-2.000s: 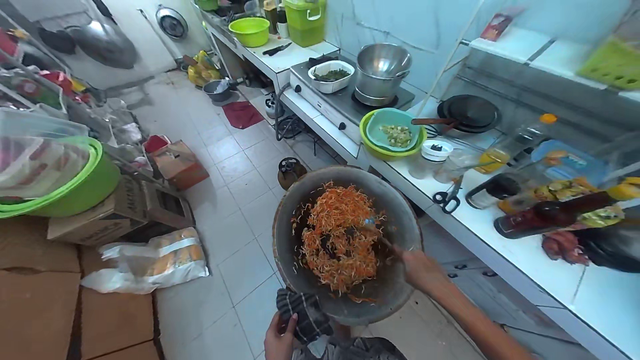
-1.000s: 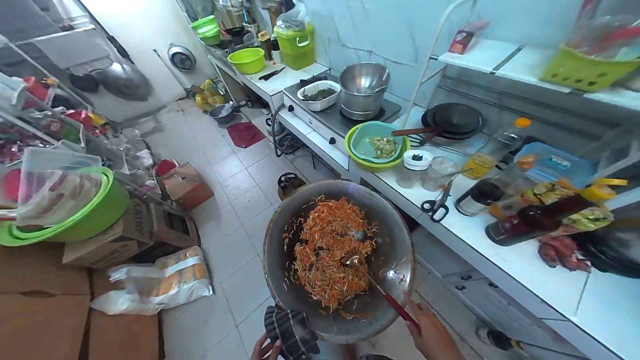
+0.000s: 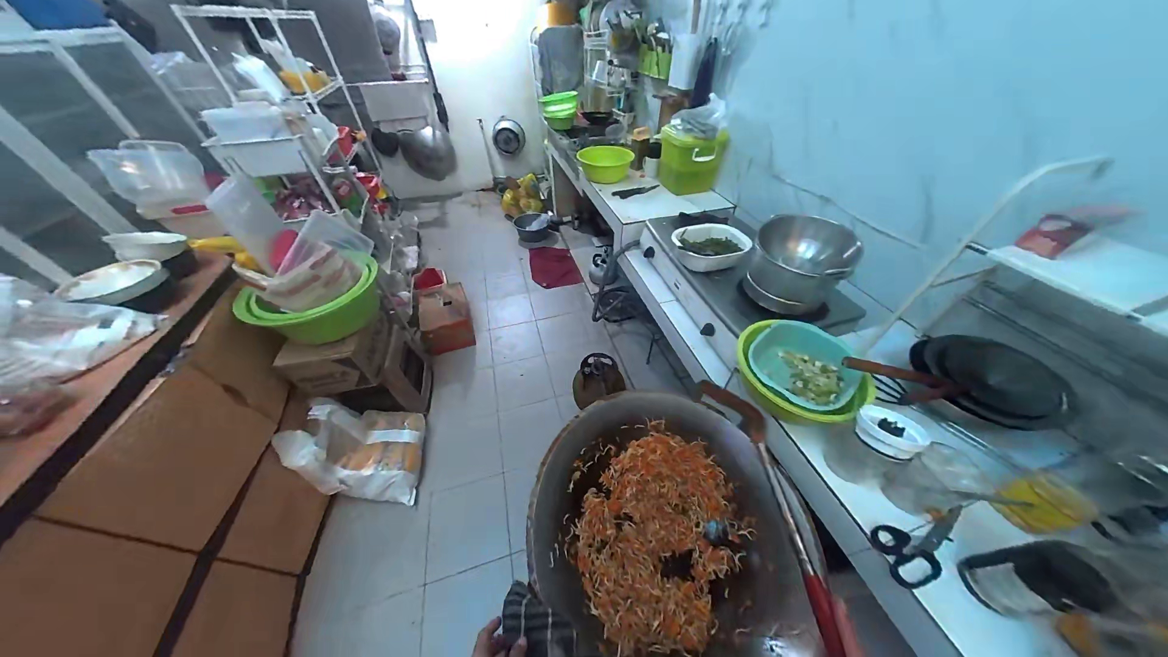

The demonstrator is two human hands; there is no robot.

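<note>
A large metal wok [image 3: 558, 511] holds shredded orange and pale food [image 3: 657, 511], with a small dark utensil head [image 3: 717, 532] in it. My left hand [image 3: 497, 641] is at the bottom edge, gripping a dark checked cloth [image 3: 531, 620] against the wok's left rim. On the other side, my right hand [image 3: 847, 630] is partly visible at the red handle of a metal spatula [image 3: 780, 493], which lies along the wok's right side with its blade near the far rim. Most of both hands is cut off or hidden.
Right of the wok, a tiled counter [image 3: 826, 470] carries nested green bowls [image 3: 757, 388], black-handled scissors [image 3: 912, 552], jars and dark pans [image 3: 1004, 379]. Beyond are a stove [image 3: 698, 306] and a steel pot [image 3: 794, 274]. A plastic bag [image 3: 365, 456] lies on the floor at left.
The spatula has moved from the food to the wok's right side, its blade now by the far rim. My right hand has moved with its handle. The view has shifted upward.
</note>
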